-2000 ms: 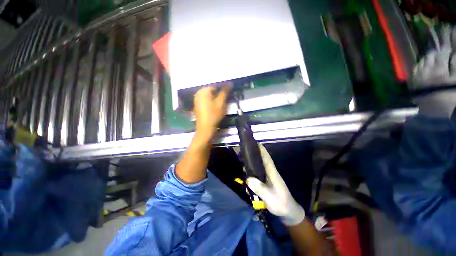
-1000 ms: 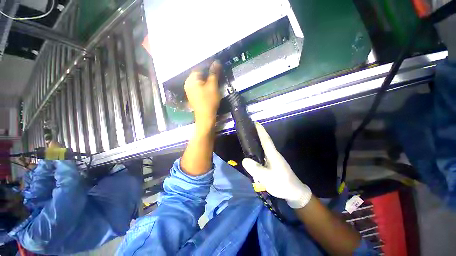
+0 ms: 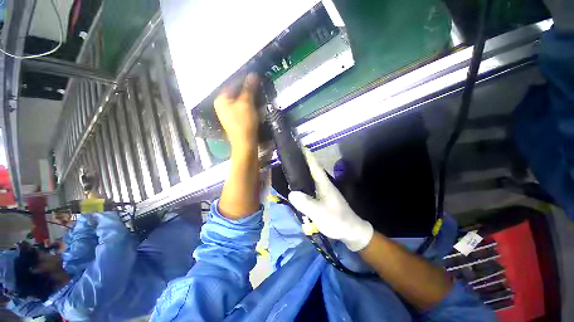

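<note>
The silver-white unit housing (image 3: 233, 38) lies on the green work board (image 3: 403, 44), its open end facing me. A green circuit board (image 3: 302, 49) shows inside the opening. My bare left hand (image 3: 239, 113) is at the left part of the opening, fingertips bent at its edge; whether they pinch anything is hidden. My right hand (image 3: 330, 210), in a white glove, grips the black electric screwdriver (image 3: 291, 154) by its rear part. The screwdriver tip points up into the opening, just right of my left fingertips.
A metal-edged roller conveyor (image 3: 135, 126) runs off to the left. A person in a blue smock (image 3: 113, 264) is at the lower left, and another blue sleeve (image 3: 535, 126) at the right edge. The black cord (image 3: 445, 163) hangs at right, above a red-lined parts bin (image 3: 519, 270).
The view has turned and shifted, so the housing now appears tilted and farther left. Both hands keep their places at the opening, the screwdriver still in my right hand. More of the left neighbour shows.
</note>
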